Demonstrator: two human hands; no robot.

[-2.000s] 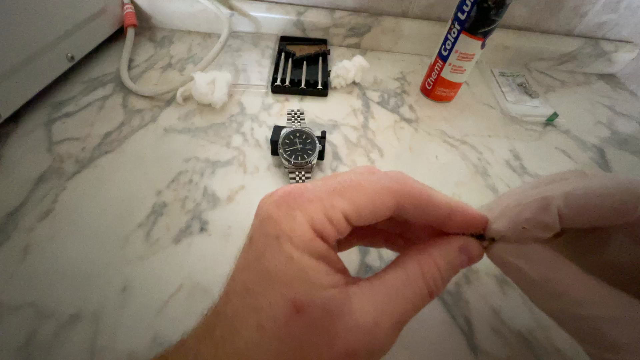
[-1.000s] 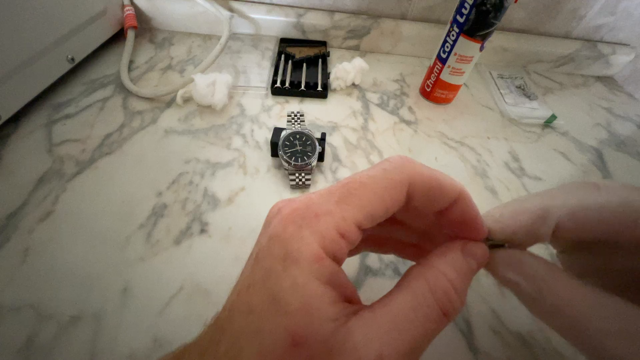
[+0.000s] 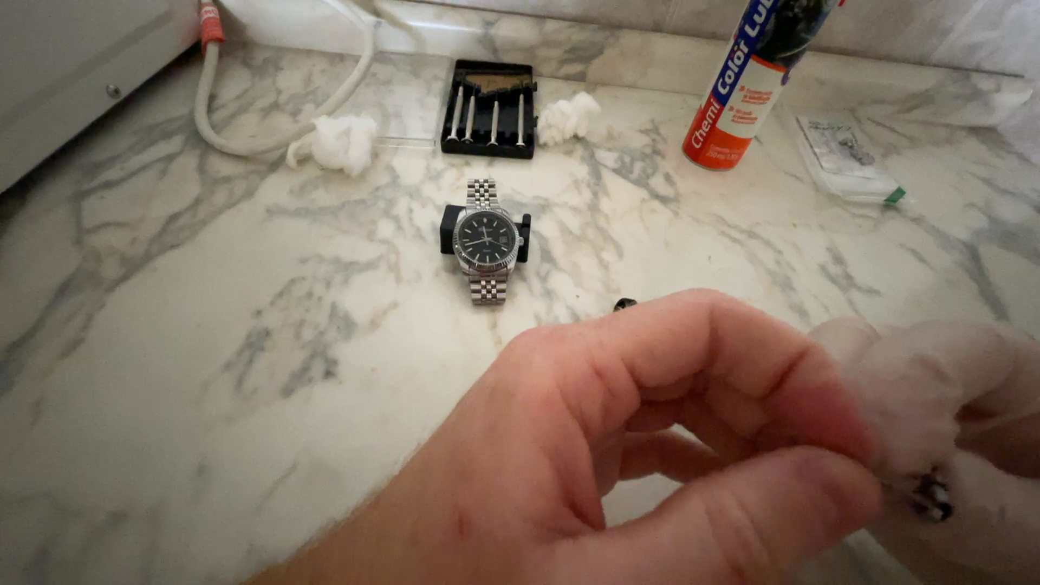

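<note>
My left hand pinches something at its thumb and forefinger tips, mostly hidden. Against those tips, at the right edge, is my right hand, in a pale, translucent glove and blurred. Between its fingers sits a small dark and shiny metallic part, too blurred to name. Just above my left forefinger, a small dark object shows on the marble, partly hidden by that hand. Farther back, a steel wristwatch with a black dial and link bracelet lies face up across a black holder.
At the back, a black case of small screwdrivers lies between two cotton wads. A spray can stands back right, beside a small plastic bag. A pale hose curves near a white appliance at the left.
A small dark object now shows on the marble above my left forefinger. My right hand's fingers have shifted around the dark part at my left fingertips.
</note>
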